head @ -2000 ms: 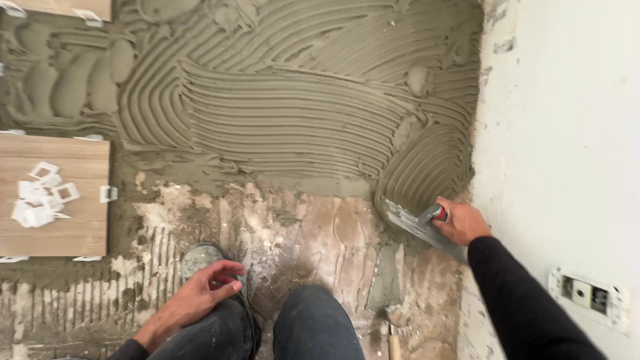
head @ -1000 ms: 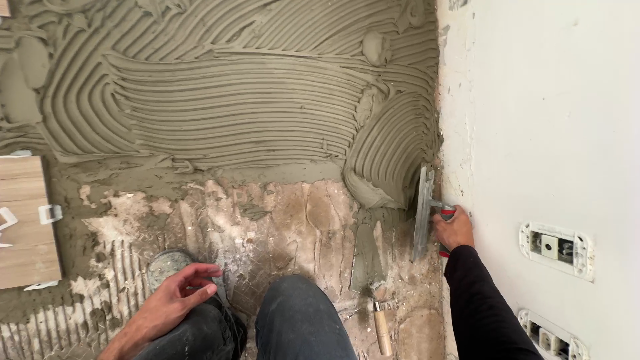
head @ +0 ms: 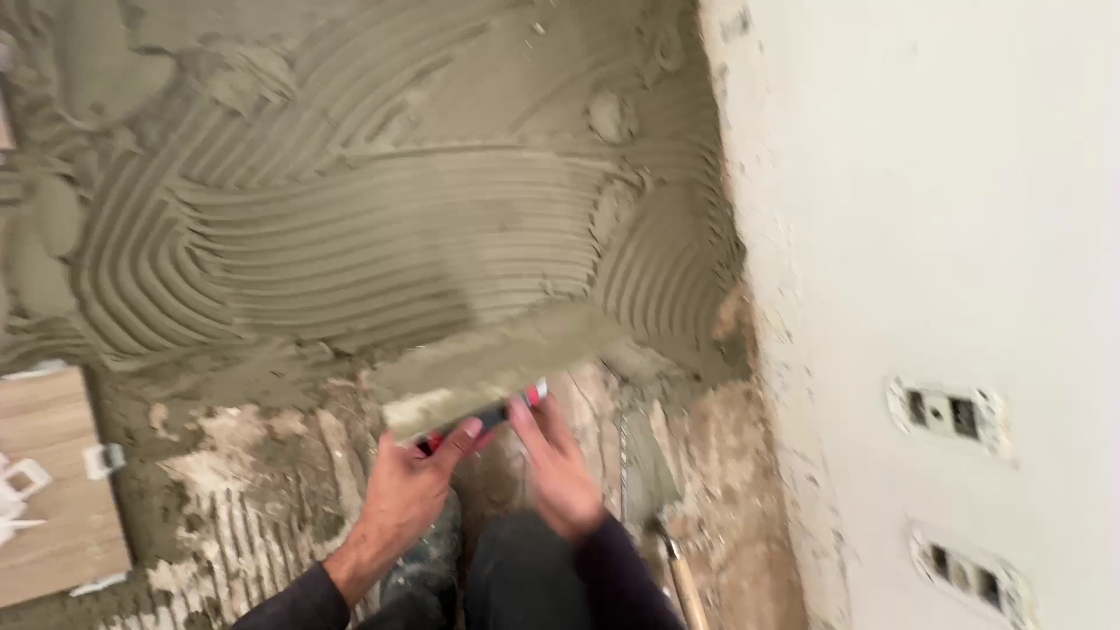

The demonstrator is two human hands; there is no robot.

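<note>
A notched trowel (head: 516, 350), its blade coated with mortar and somewhat blurred, is held above the near edge of the mortar bed. My left hand (head: 411, 481) grips the left end of its red and black handle. At the handle's right end, my right hand (head: 551, 455) touches it with the fingers; how firmly it holds is unclear from the blur. Beyond the blade, grey-green tile mortar (head: 394, 245) covers the floor in combed, curving ridges, with smoother lumps at the left and upper right.
Wood-look tile (head: 61, 499) with white levelling clips lies at the left, white plastic pieces on it. A wooden-handled tool (head: 685, 582) rests on the rough floor near my knee. The white wall (head: 919, 219) at right has two recessed electrical boxes (head: 945, 413).
The trowel has moved from beside the wall to in front of me, its blade now crosswise. My left hand has left its place over my leg and taken hold of the handle.
</note>
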